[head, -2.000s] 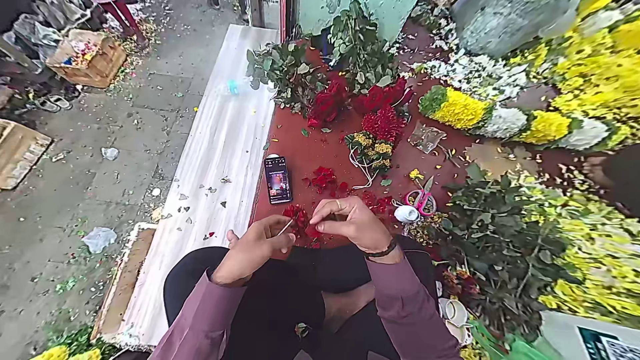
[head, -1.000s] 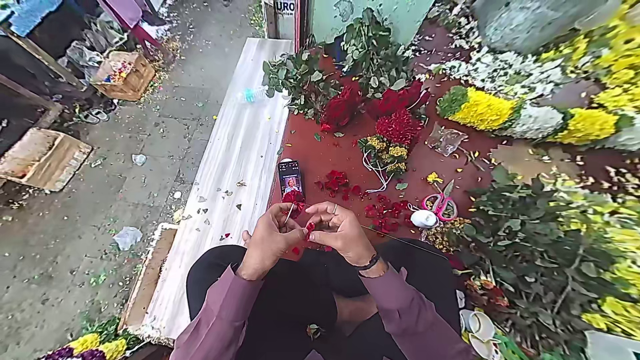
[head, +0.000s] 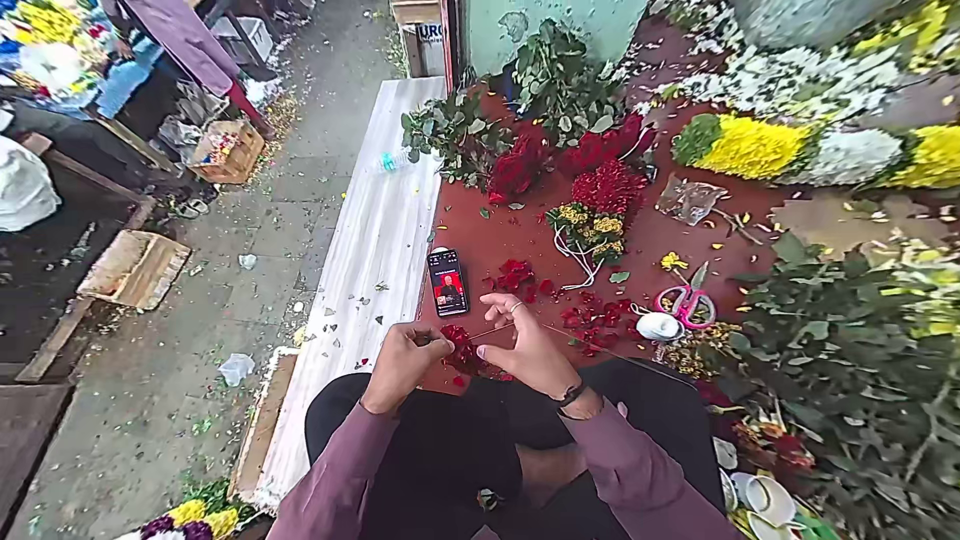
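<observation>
My left hand pinches something at its fingertips beside a cluster of red petals, likely on the thread. A thin thread runs from the petals past my right hand and off to the right. The right hand's fingers are spread, thumb apart, near the thread; whether it touches the thread is unclear. Above the hands lies a phone with a lit screen. Loose red petals are scattered on the red surface. A white thread spool rests against pink-handled scissors.
Red roses with leaves lie at the back, near tied yellow flowers. A yellow and white garland is at upper right, leafy stems at right. A white plank runs along the left, with a crate beyond on the floor.
My hands, close together one second ago, are now farther apart, with the right hand's fingers spread and the thread showing between them. The view has shifted left.
</observation>
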